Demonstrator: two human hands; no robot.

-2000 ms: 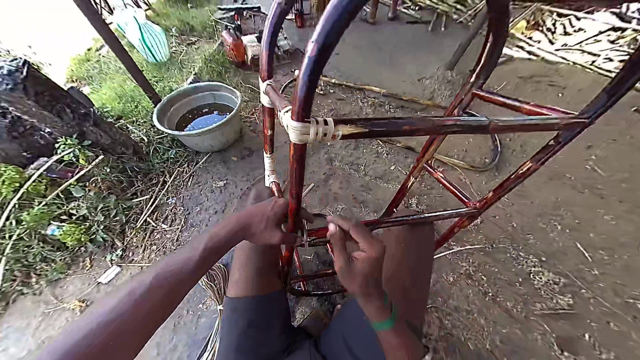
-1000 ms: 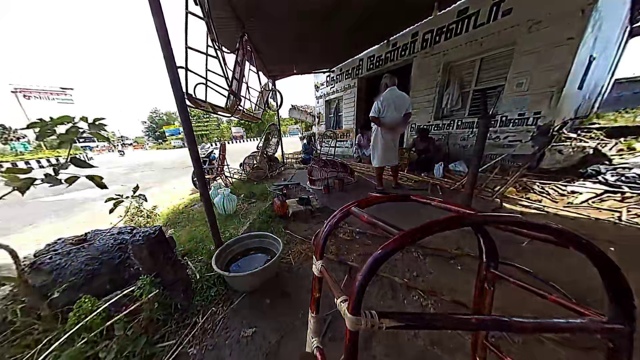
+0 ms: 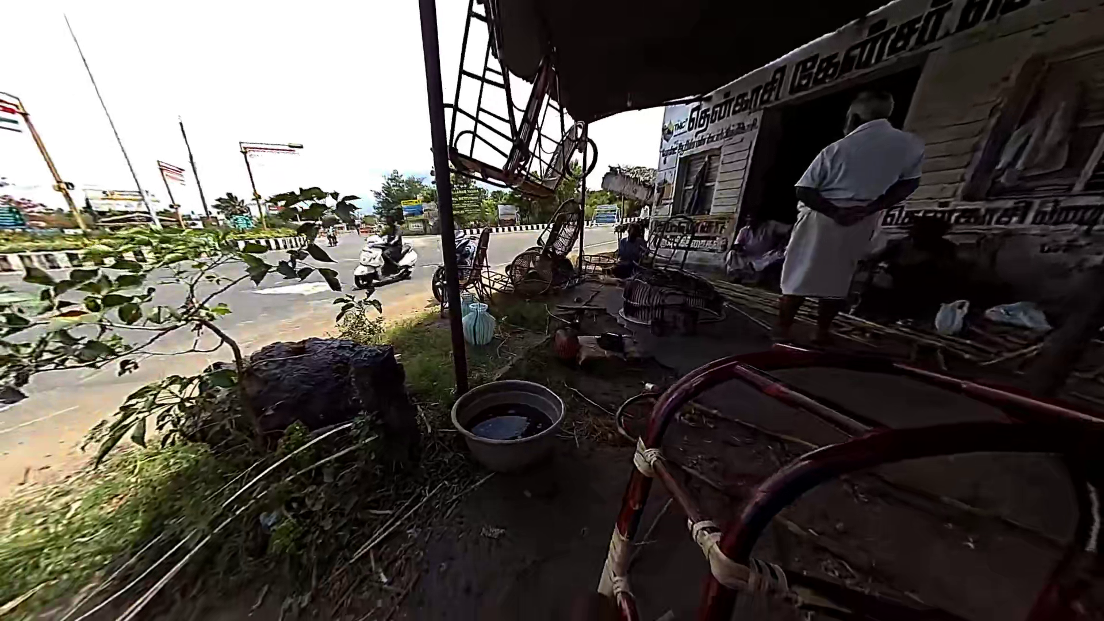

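Observation:
Neither of my hands can be made out in the head view. The curved cane chair frame, stained dark red, stands at the lower right, its lower part cut off by the picture's edge. Pale cane strips are wound around its joints, and another binding wraps the left upright. To the frame's left, on the ground, sits a round plastic tub with dark liquid in it.
A dark metal pole rises behind the tub. Left of it lies a large dark rock among plants. A person in white stands beyond the chair frame, near long canes. Farther back are cane frames and a striped pot.
The view has swung up and left, away from my hands, which showed on the cane frame two seconds ago. A scooter now shows on the road.

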